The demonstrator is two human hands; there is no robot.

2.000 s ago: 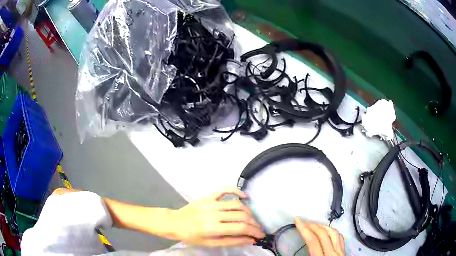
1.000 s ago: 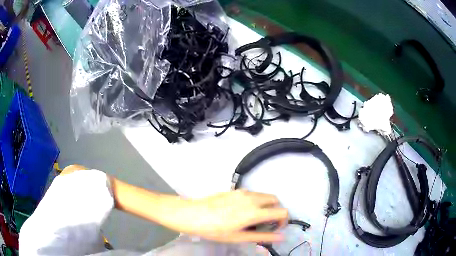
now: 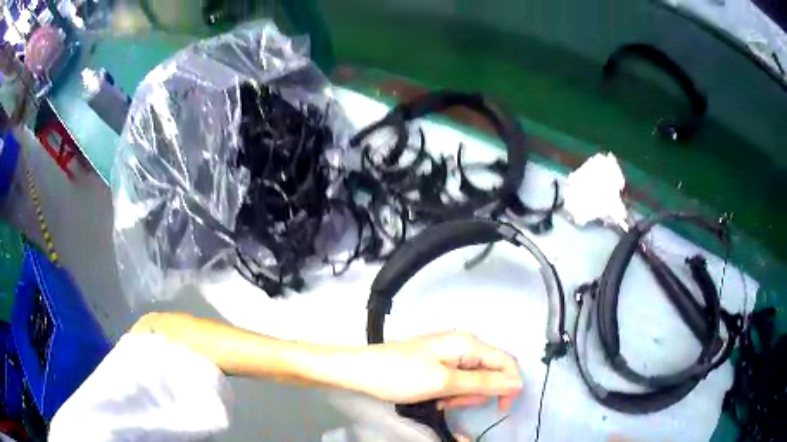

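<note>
A black padded headband [image 3: 431,250] lies as an arch on the white mat [image 3: 336,302]. My left hand [image 3: 457,371] reaches across its left end with curled fingers, thumb and fingertips close together. Whether it grips anything is hidden. A black curved piece [image 3: 427,419] shows below the hand, and a thin wire lies near the fingertips. Another thin wire [image 3: 542,401] hangs from the headband's right end. Only a small skin-coloured sliver shows at the bottom edge, perhaps my right hand; its state cannot be seen.
A clear plastic bag [image 3: 164,173] spills black yokes [image 3: 289,173] at left. Another headband [image 3: 515,142] lies over loose yokes. Stacked headbands [image 3: 608,302], a black-handled tool [image 3: 677,289] and a white wad [image 3: 595,192] are at right. One headband [image 3: 682,73] lies on the green belt. A blue bin [image 3: 65,328] stands left.
The view has shifted, and the near headband appears moved and turned. My left hand's fingers have curled. My right hand, at the bottom two seconds ago, has largely left the picture.
</note>
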